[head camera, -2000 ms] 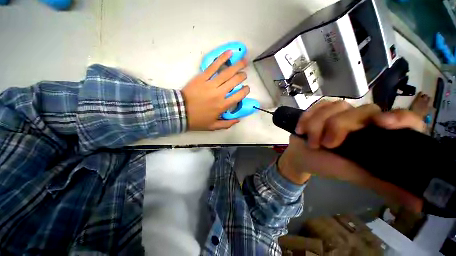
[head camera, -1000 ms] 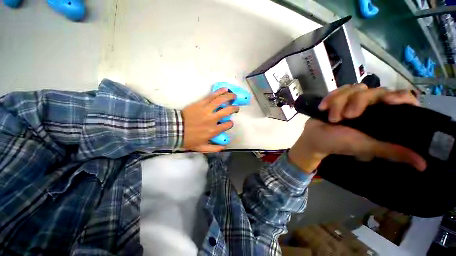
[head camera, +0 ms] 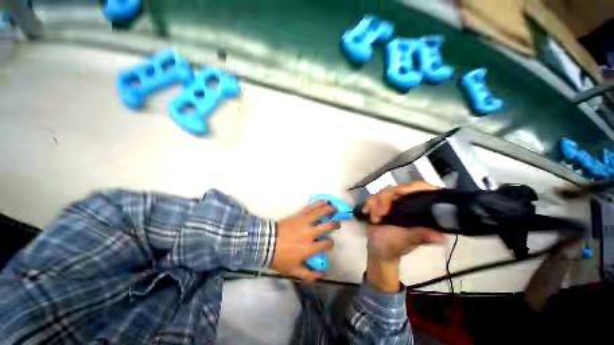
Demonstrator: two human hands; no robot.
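Observation:
My left hand point(head camera: 303, 241) lies over a light-blue controller housing point(head camera: 332, 204) on the bench near its front edge, pressing it down; much of the housing is hidden under the fingers. My right hand point(head camera: 397, 229) is closed around a black electric screwdriver point(head camera: 471, 210), held almost level. The driver's nose is at the upper right end of the housing; whether the bit touches it is too blurred to tell. The screw feeder point(head camera: 437, 162), a grey-and-white box, stands just behind the driver and is partly hidden by it and my right hand.
Two blue housings point(head camera: 156, 75) lie on the off-white bench point(head camera: 81, 135) at the upper left. The green conveyor belt point(head camera: 283, 47) behind carries several blue housings. A dark cord point(head camera: 450, 263) runs on the bench at the right. Something red point(head camera: 431, 320) is below the bench edge.
The view has shifted to show more of the belt. The driver's nose has moved from the feeder's front to the housing. My left hand still covers the housing.

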